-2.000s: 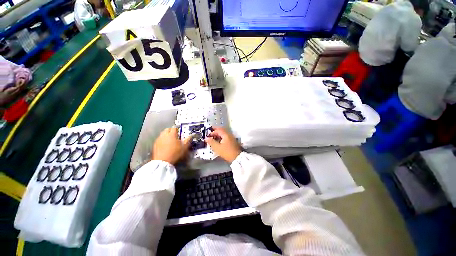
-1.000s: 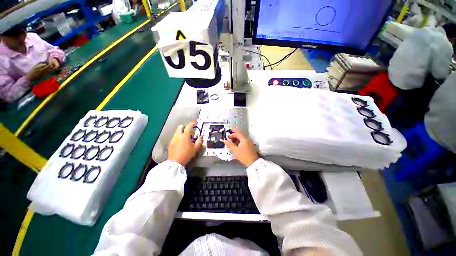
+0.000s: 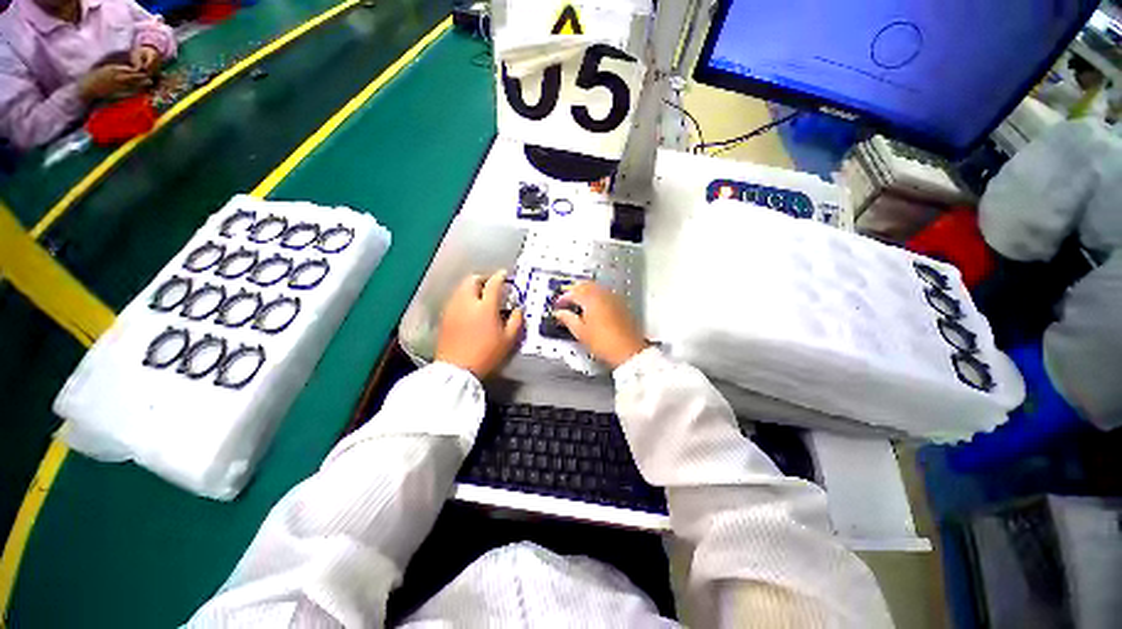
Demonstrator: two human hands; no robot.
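Note:
The black fixture (image 3: 556, 322) sits on the silver plate with small holes (image 3: 615, 273). My left hand (image 3: 477, 329) is at the plate's left side, with a thin dark ring part (image 3: 511, 295) at its fingertips. My right hand (image 3: 597, 322) has its fingertips over the fixture and covers part of it; whether they hold a ring is hidden. Ring parts (image 3: 242, 310) lie in rows on the white left-hand tray (image 3: 135, 424). More rings (image 3: 951, 335) lie along the right edge of the white tray stack (image 3: 787, 295).
A black keyboard (image 3: 560, 452) is below the plate. The camera head marked 05 (image 3: 572, 80) and column stand behind it. A small black block (image 3: 533, 200) and loose ring (image 3: 562, 208) lie behind the plate. The monitor (image 3: 886, 62) is at upper right; people sit at both sides.
The view has shifted, moving the bench rightward in the picture. My left hand has come off the fixture to its left with a ring. My right fingertips have moved from the fixture's right edge over it.

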